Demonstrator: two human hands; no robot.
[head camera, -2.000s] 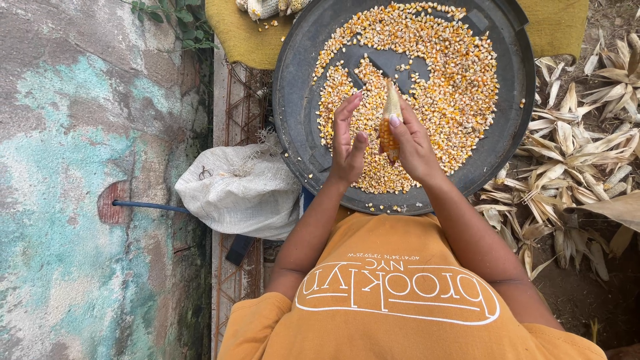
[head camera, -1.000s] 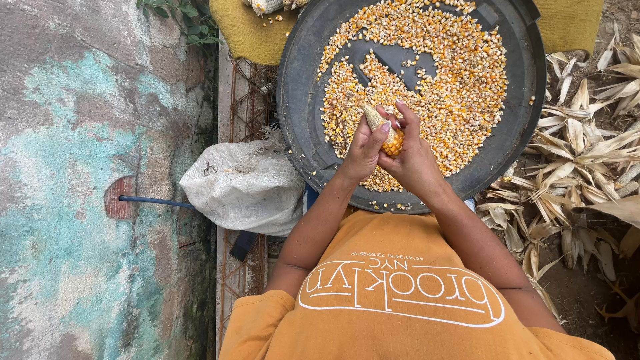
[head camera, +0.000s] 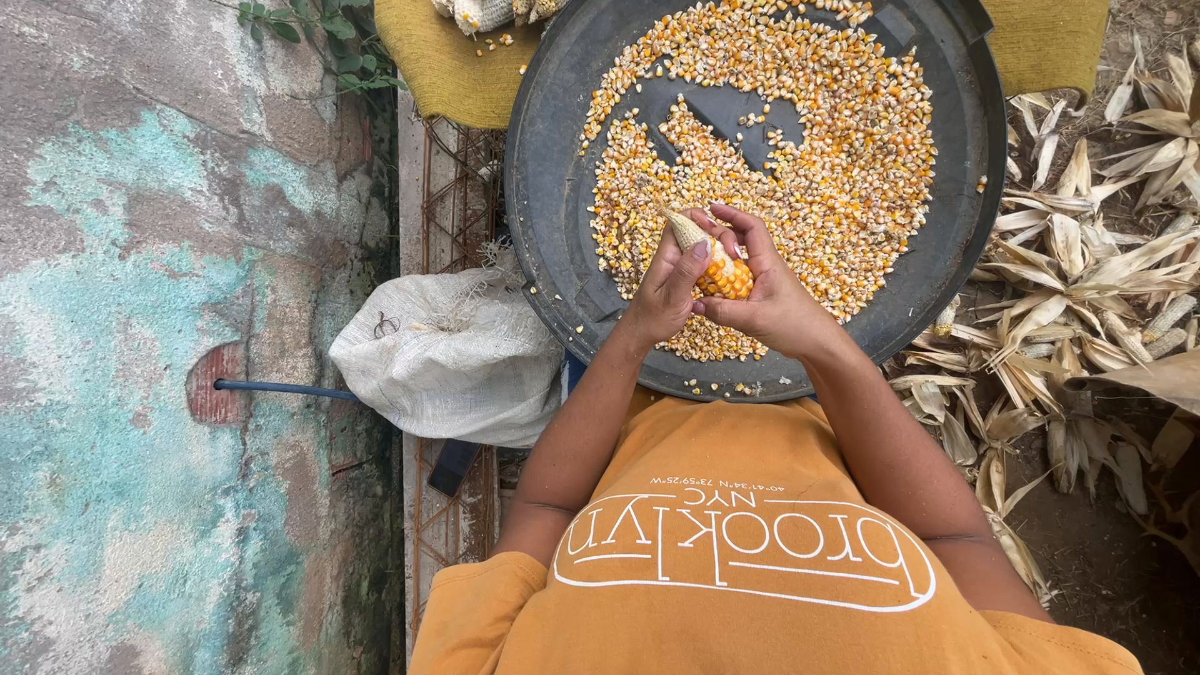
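Observation:
A partly shelled ear of dried corn (head camera: 720, 265) is held between both hands over a round dark tray (head camera: 553, 150). Its upper end is bare cob; orange kernels remain on the lower part. My left hand (head camera: 668, 286) grips it from the left, thumb on the cob. My right hand (head camera: 773, 291) wraps around the lower end from the right, fingers curled over the top. Loose corn kernels (head camera: 844, 178) cover much of the tray around and beyond the hands. The palms and the underside of the ear are hidden.
A white woven sack (head camera: 450, 356) stands left of the tray, near a painted wall (head camera: 141, 375) with a blue hose (head camera: 286, 387). Bare cobs (head camera: 483, 13) lie on a mustard cloth (head camera: 441, 66). Dry husks (head camera: 1069, 281) cover the ground at right. A dark phone-like object (head camera: 454, 467) lies below the sack.
Two seconds ago my left hand was open, apart from the ear in my right hand. Both hands have since closed around it, and more bare cob shows at its upper end.

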